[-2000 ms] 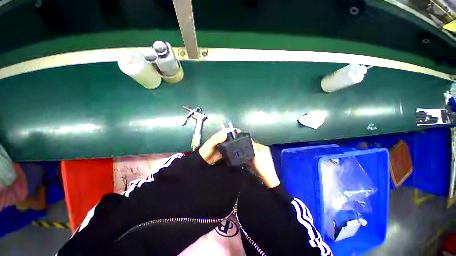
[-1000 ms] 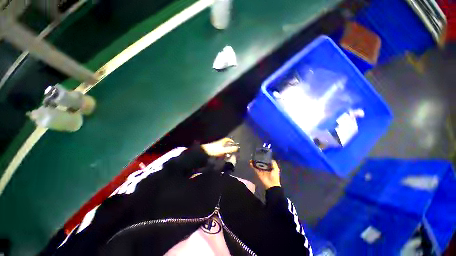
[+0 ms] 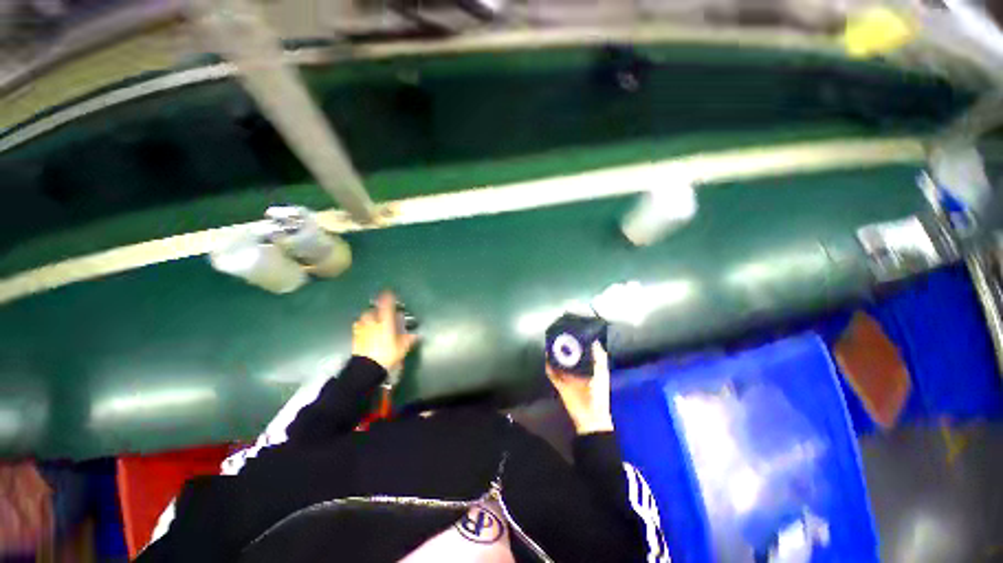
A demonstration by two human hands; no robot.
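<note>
My right hand (image 3: 583, 394) holds a black housing (image 3: 577, 342) over the front edge of the green bench (image 3: 473, 264). Its pale ring with a dark centre faces up. My left hand (image 3: 381, 333) is on the metal air blow gun (image 3: 406, 318) at the bench, left of centre; the fingers cover most of it. Part of the orange-red hose (image 3: 383, 405) shows below that hand. A white cloth (image 3: 627, 299) lies just behind the housing, blurred.
Two bottles (image 3: 260, 262) stand by the metal post (image 3: 302, 127) at the rail. A white squeeze bottle (image 3: 660, 213) is at right. A blue bin (image 3: 676, 462) with clear bags and a red bin (image 3: 165, 484) are below the bench edge. A label card (image 3: 899, 244) is far right.
The view has swung back from the blue bin to the bench. My left hand has moved out to the left, onto the blow gun. My right hand still holds the housing, now nearer the bench edge.
</note>
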